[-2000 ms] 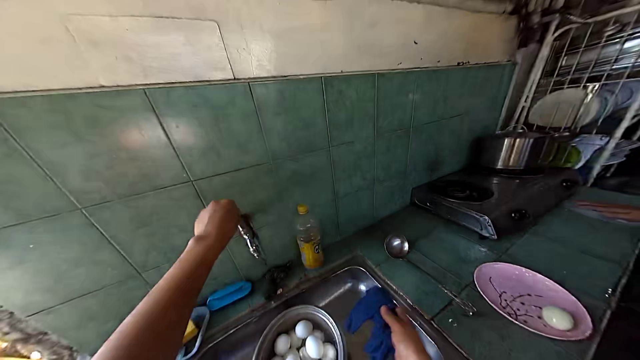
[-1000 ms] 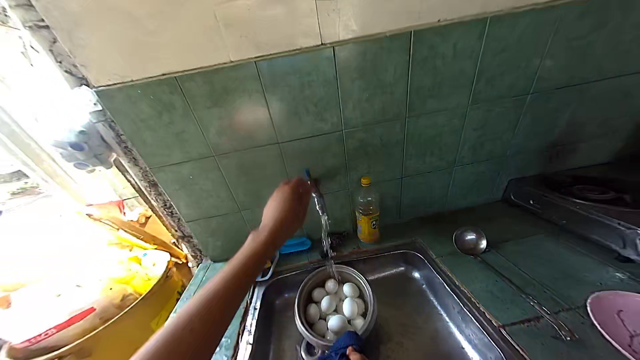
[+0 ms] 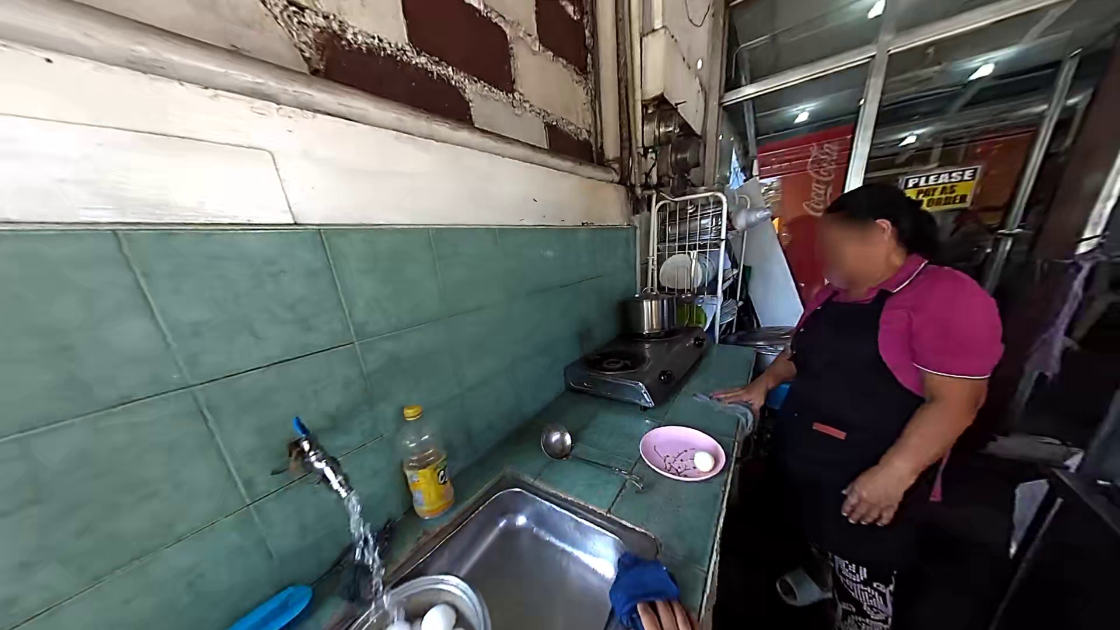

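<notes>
My right hand (image 3: 667,616) is at the bottom edge, its fingers on a blue cloth (image 3: 641,584) at the right rim of the steel sink (image 3: 560,547). My left hand is out of the frame. Water runs from the wall faucet (image 3: 319,462) into a metal pot (image 3: 468,595) of white eggs (image 3: 439,618), partly cut off at the bottom. Beside the sink stands a plastic bottle (image 3: 429,477) with a yellow cap. A steel ladle (image 3: 556,442) lies on the tiled counter, left of a pink plate (image 3: 661,440) holding one white egg (image 3: 703,461).
A two-burner gas stove (image 3: 643,367) with a steel pot (image 3: 651,313) stands farther along the counter, before a white dish rack (image 3: 691,210). A person in a dark apron (image 3: 822,394) stands at the right, one hand on a cloth (image 3: 731,409). A blue plastic object (image 3: 273,607) lies lower left.
The view has swung right and up, bringing a person into sight. My left hand, at the faucet before, has left the frame. Water now runs strongly. The blue cloth has moved from the pot to the sink's right rim.
</notes>
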